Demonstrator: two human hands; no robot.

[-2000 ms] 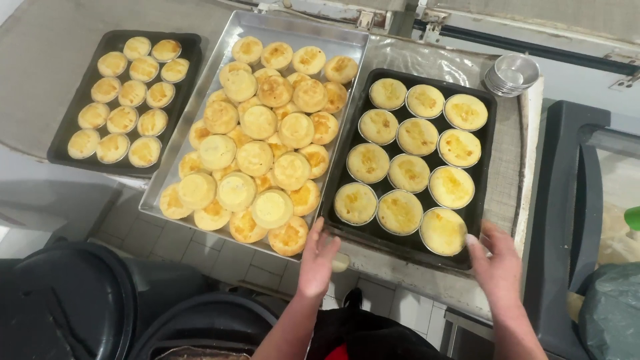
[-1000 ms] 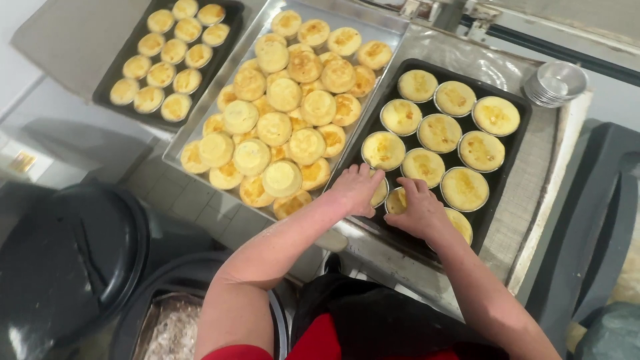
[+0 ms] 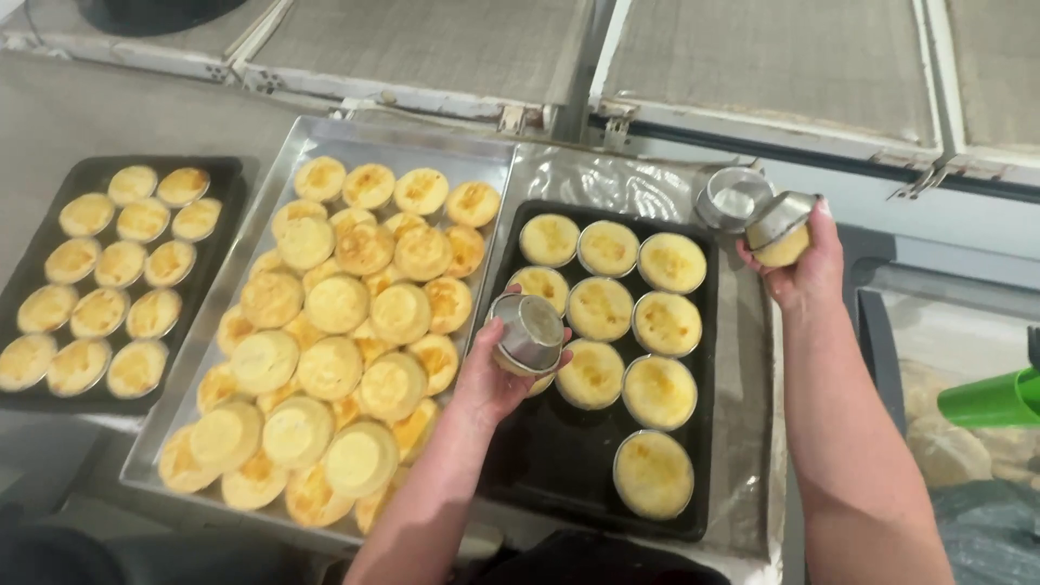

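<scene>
My left hand holds an upside-down metal tart tin above the left side of the dark baking tray. Whether a pastry is inside that tin is hidden. My right hand grips a tilted metal tin with a yellow pastry showing beneath it, beside the empty tins at the tray's upper right. Several filled tins sit in the dark tray, and its lower left is bare. Left of it, a silver metal tray holds many loose baked pastries, some stacked upside down.
A second dark tray of pastries in tins lies at the far left. Lidded chest units with metal latches line the back. A green plastic object and a plastic bag are at the right.
Both hands have come up from the dark tray's lower rows, each now with a tin. The right hand has moved to beside the empty tins. The lower left of the tray held tins earlier.
</scene>
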